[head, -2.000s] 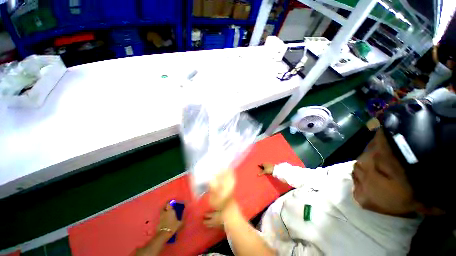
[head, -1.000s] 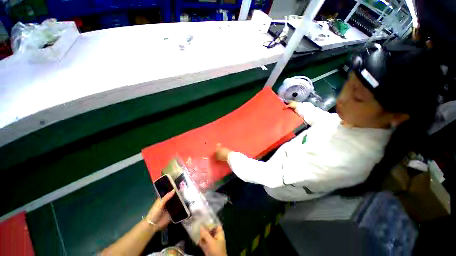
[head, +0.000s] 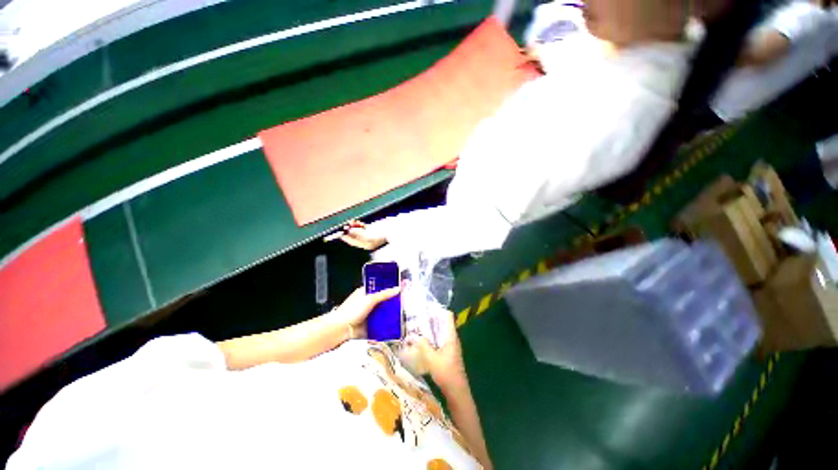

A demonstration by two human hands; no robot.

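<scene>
My left hand holds a smartphone upright, its screen lit blue-purple. My right hand holds a crumpled clear poly bag just right of the phone, low in front of my body; what is in the bag cannot be made out. An orange-red bench mat lies on the green line ahead, its far right end raised. A second orange-red mat lies at the left.
A person in white leans over the line at the right, one hand near its edge. A tall grey-white stack of trays stands on the green floor, with open cardboard cartons behind it. Yellow-black tape marks the floor. A narrow power strip hangs below the line.
The view has turned downward and right. Both hands now hold the phone and bag close to my body, away from the mat. The phone screen has lit up. The other person's hand has moved to the line's near edge.
</scene>
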